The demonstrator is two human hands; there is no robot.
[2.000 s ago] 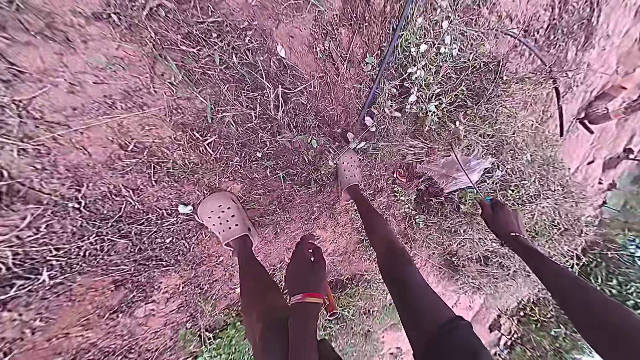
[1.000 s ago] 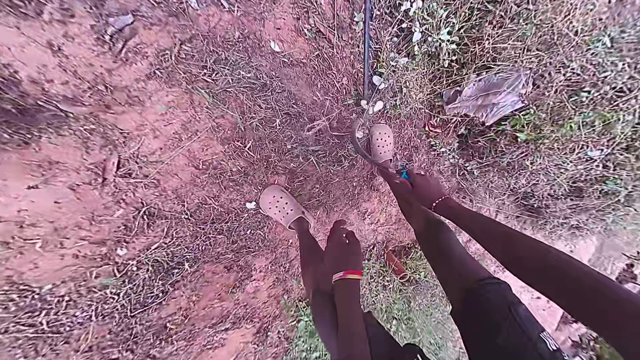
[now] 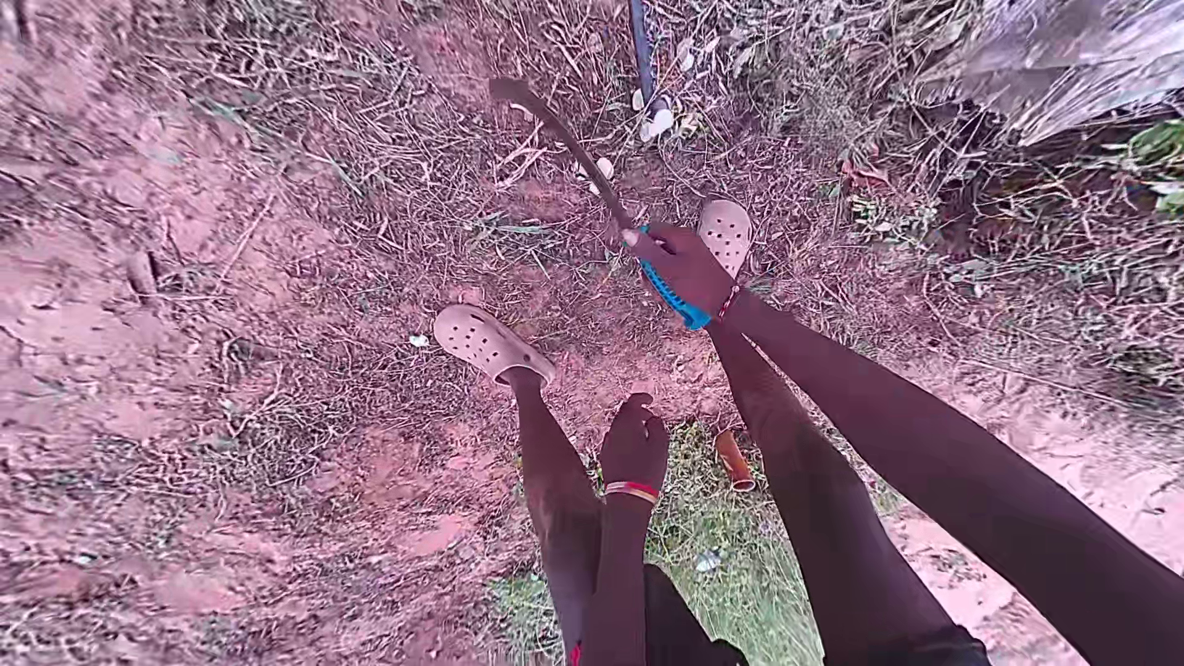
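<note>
My right hand (image 3: 684,268) grips the blue handle (image 3: 680,301) of a long, thin, curved blade (image 3: 573,148), perhaps a sickle or slasher. The dark blade points up and to the left over dry grass, and the hand is just beside the clog on my right foot (image 3: 725,236). Lower down, my left hand (image 3: 635,444), with a red and pale band at the wrist, hangs beside my left leg. Its fingers are slightly curled and hold nothing. The other beige clog (image 3: 490,344) stands on the ground to its upper left.
A dark pipe or pole (image 3: 642,55) lies at the top centre. Crumpled plastic-like sheeting (image 3: 1073,65) is at the upper right among dry stalks. An orange-brown tube (image 3: 733,461) rests on green grass between my legs. Bare reddish soil (image 3: 74,351) spreads at the left.
My right hand has come in from the far right to near my right foot with the tool, whose blade now points up and left. The view has shifted.
</note>
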